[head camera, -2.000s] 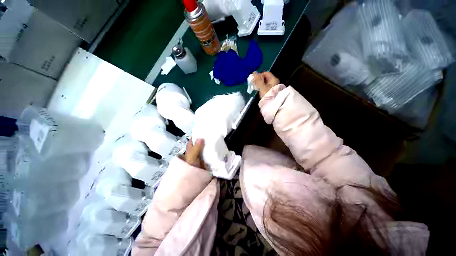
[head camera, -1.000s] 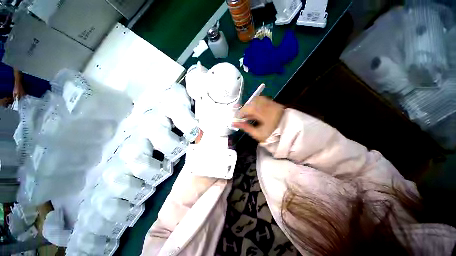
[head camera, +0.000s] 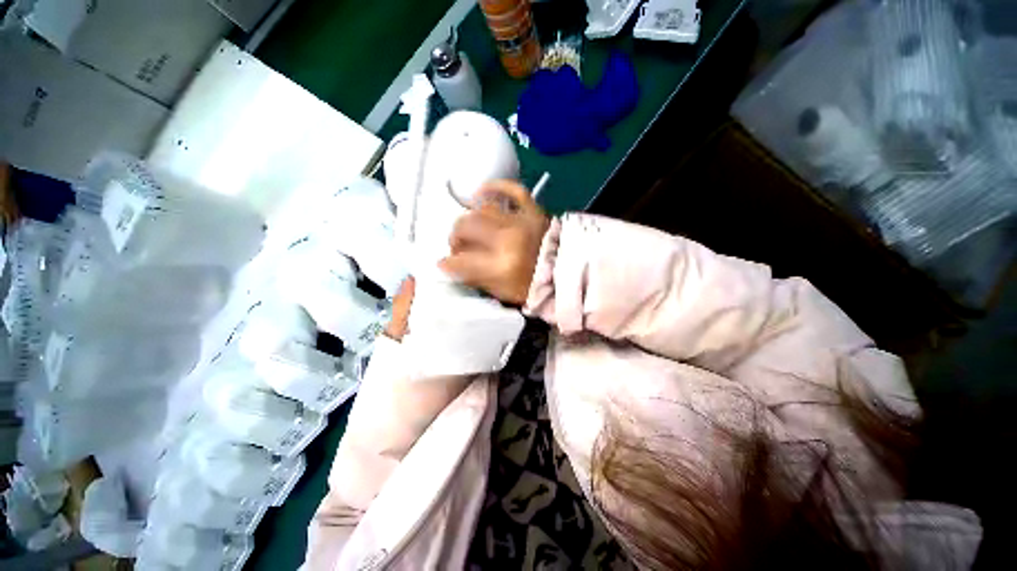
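A white security camera (head camera: 468, 156) is held before me, its round head up and its flat base (head camera: 474, 335) toward my body. A thin white rod stands along its left side and another tip shows at its right. My left hand (head camera: 402, 312) is shut on the camera's neck from the left, mostly hidden behind it. My right hand (head camera: 496, 240) lies over the neck with curled, slightly blurred fingers; whether it holds anything is hidden.
A row of white cameras (head camera: 296, 340) stands at left, with bagged ones (head camera: 156, 290) beyond. A dispenser bottle (head camera: 455, 80), orange spray can (head camera: 511, 36), blue cloth (head camera: 578, 103) and more camera bases (head camera: 667, 20) are ahead. A carton with clear air-column bags (head camera: 920, 100) is at right.
The camera has turned so its round head faces up. My right hand has come from beside the blue cloth onto the camera's neck. The view has shifted a little.
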